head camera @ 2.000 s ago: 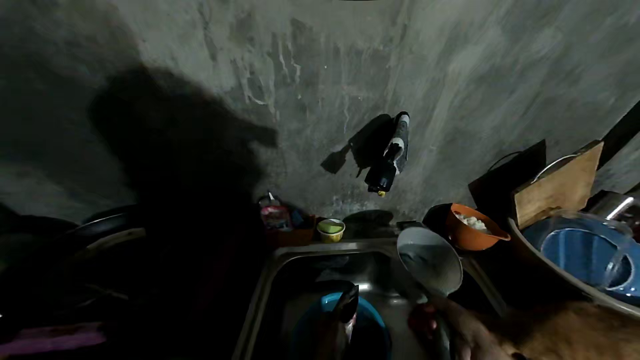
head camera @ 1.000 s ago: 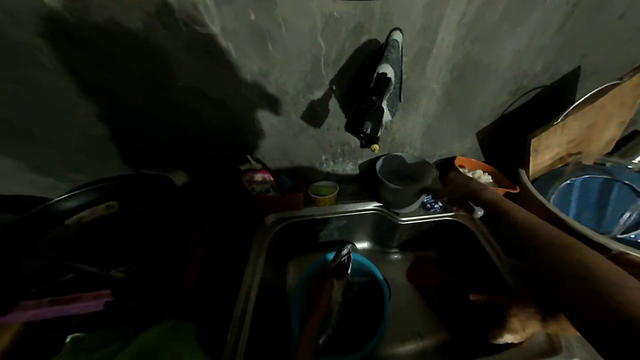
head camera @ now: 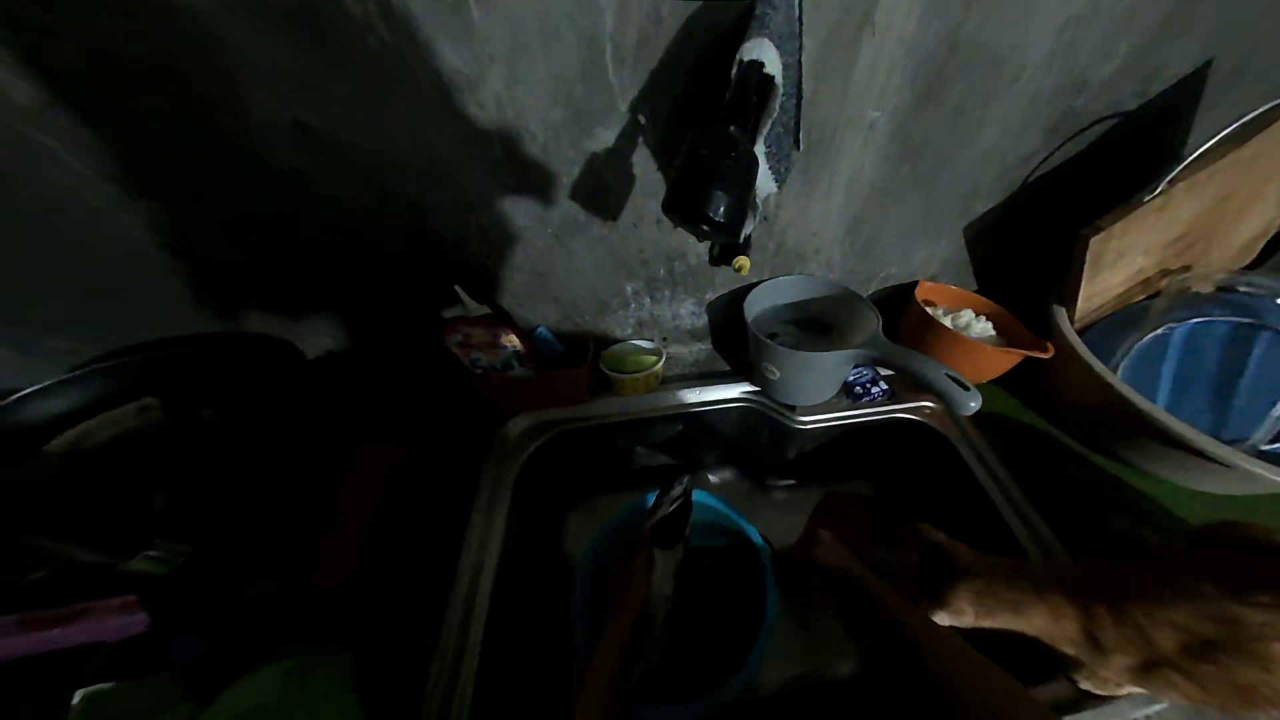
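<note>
In the dark steel sink (head camera: 484, 560), my left hand (head camera: 635, 560) is at a blue basin (head camera: 768, 600), around a long dark object with a shiny pale side (head camera: 668, 530); shadow hides what it is and most of the fingers. My right hand (head camera: 830, 545) is low in the sink, right of the basin, and too dark to show its fingers or anything in them. A grey plastic dipper (head camera: 810, 360) stands on the back ledge, its handle pointing right, beside a small blue packet (head camera: 867, 384). No hand touches the dipper.
An orange bowl (head camera: 965, 350) with white pieces, a small yellow cup (head camera: 632, 367) and a red packet (head camera: 487, 343) line the wall. A cat with orange fur (head camera: 1130, 620) is close by my right arm. A large tub (head camera: 1090, 380) and a wooden board (head camera: 1180, 240) stand right.
My right hand, which held the dipper over the sink, set it on the back ledge, let go and came back down into the sink. My left hand remains at the basin.
</note>
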